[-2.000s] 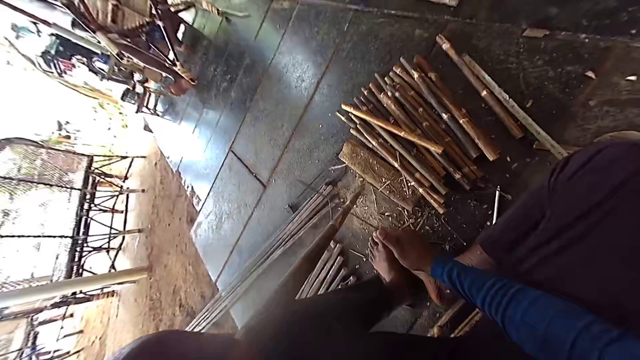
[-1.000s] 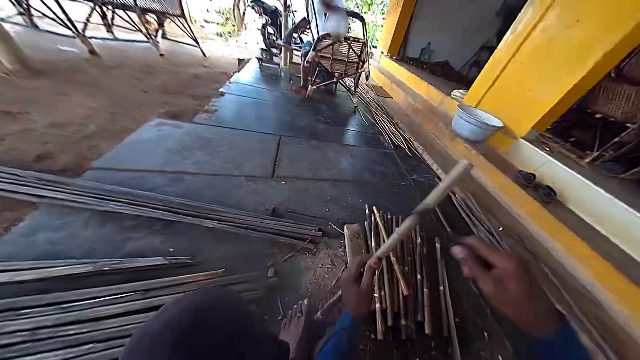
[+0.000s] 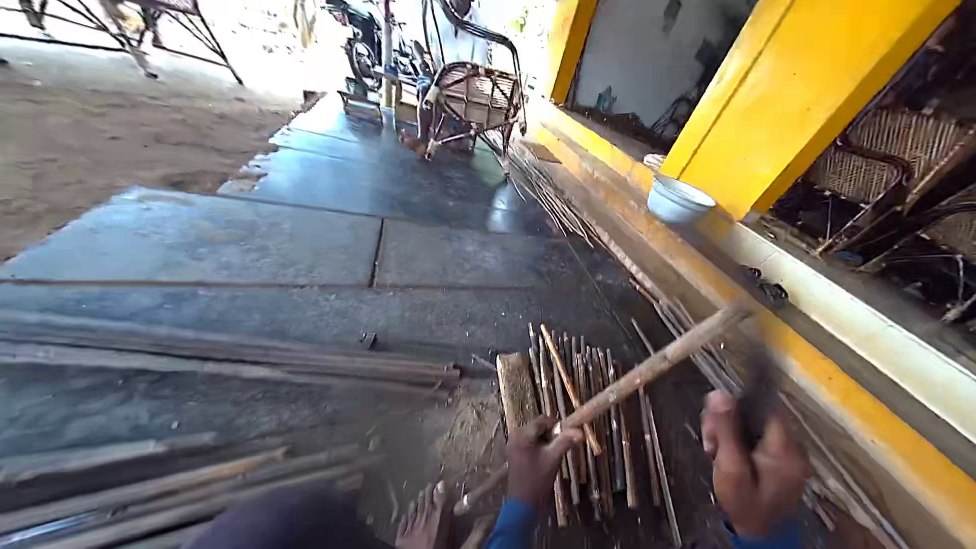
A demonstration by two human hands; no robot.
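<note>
A jointed cane stick (image 3: 656, 367) slants up to the right, its lower part gripped in my left hand (image 3: 537, 457). To its right, my right hand (image 3: 755, 465) is closed around a dark, blurred tool (image 3: 759, 385) whose kind I cannot tell. Beneath the held stick lies a row of short cut cane sticks (image 3: 610, 442), with one lighter stick (image 3: 568, 381) crossing on top. A wooden block (image 3: 517, 389) lies flat along the left side of the row. My bare foot (image 3: 425, 518) is near the bottom edge.
Long canes (image 3: 229, 358) lie on the stone floor at left, more (image 3: 137, 488) below them. Thin canes (image 3: 549, 191) run beside the yellow-edged step (image 3: 839, 358). A pale basin (image 3: 679, 200) stands on the step. A person sits behind a cane chair (image 3: 476, 95) farther back.
The view has swung round greatly since two seconds ago. Both hands were in view one second ago, the left on the stick; the dark tool now shows more upright in my right hand.
</note>
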